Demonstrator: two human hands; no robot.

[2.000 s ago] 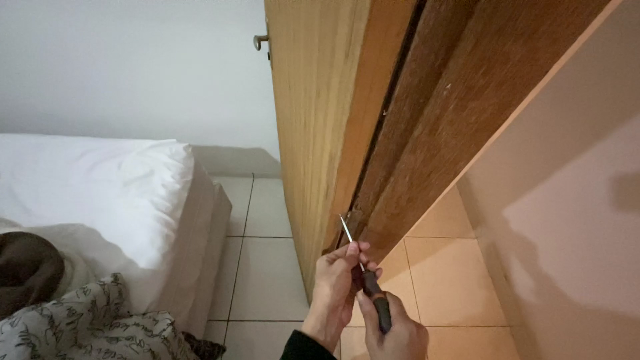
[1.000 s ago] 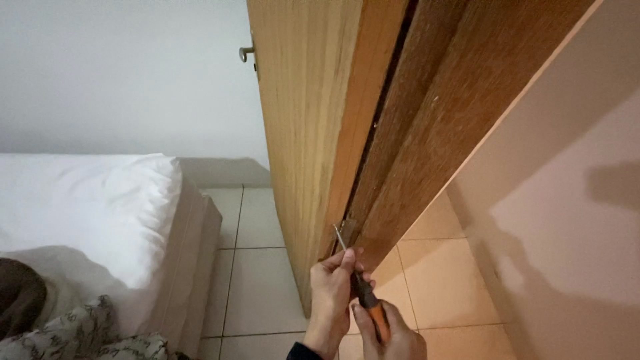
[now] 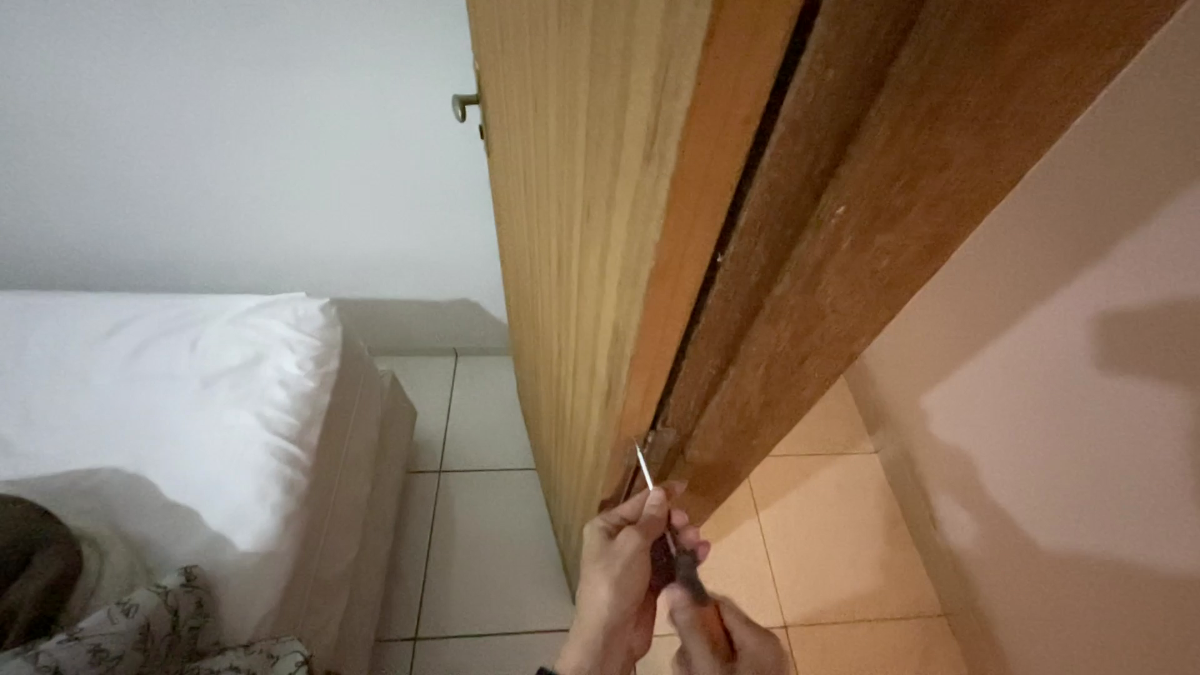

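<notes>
A screwdriver point(image 3: 692, 581) with a dark and orange handle points up and away, its thin metal shaft ending near the hinge-side edge of a wooden door point(image 3: 591, 234). My left hand point(image 3: 626, 562) pinches the shaft between thumb and fingers. Around the handle, my right hand point(image 3: 727, 637) is closed, lower and to the right. Just past the tip, a hinge point(image 3: 661, 441) sits in the gap between the door and the dark wooden frame point(image 3: 797, 262). Whether the tip touches the door or hinge, I cannot tell.
A bed with a white sheet point(image 3: 169, 394) stands at the left, with patterned fabric point(image 3: 141, 628) on it. The door's lever handle point(image 3: 464, 105) is at its far edge. A pinkish wall point(image 3: 1059, 394) rises at the right above floor tiles point(image 3: 844, 534).
The screwdriver's handle has turned in my right hand, showing mostly dark two seconds ago and more orange since. My left hand stays at the shaft by the door's edge.
</notes>
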